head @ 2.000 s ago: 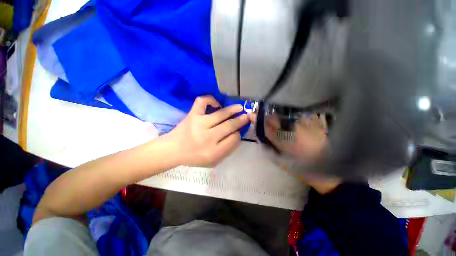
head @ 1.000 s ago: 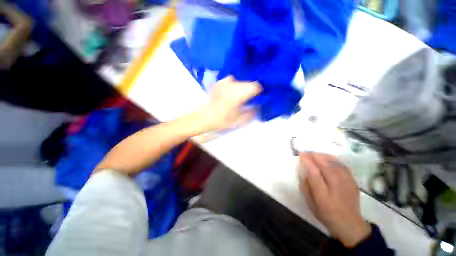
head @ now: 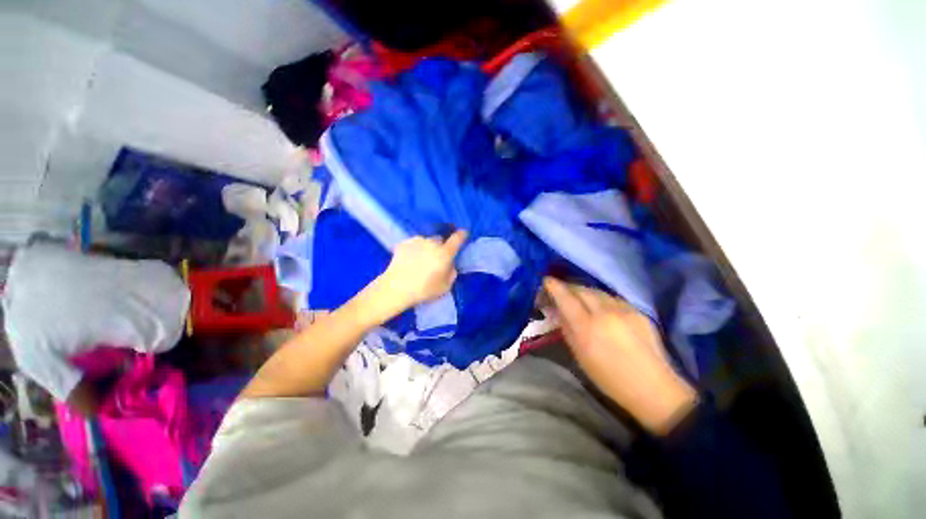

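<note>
A heap of royal-blue garment pieces [head: 406,167] with paler blue parts lies below the table, in front of my lap. My left hand [head: 426,269] is at the middle of the heap, its fingers bent on the blue cloth beside a pale blue patch [head: 487,258]; it seems to grip the cloth. My right hand [head: 604,340] is at the heap's near right side, fingers apart and pointing into it, with its fingertips by a dark gap. A pale blue piece [head: 591,235] lies just beyond my right hand.
The white table [head: 802,203] with a yellow edge strip [head: 614,18] stands at right. White scraps [head: 391,390] lie under the heap. A red stool [head: 236,299], pink cloth [head: 147,426] and a person in a grey top [head: 91,304] are at left. A dark blue bag-like thing [head: 168,193] lies on the floor.
The view has swung left and down from the table to the heap below. Both hands have left the tabletop and are now at the heap. The sewing machine is out of view.
</note>
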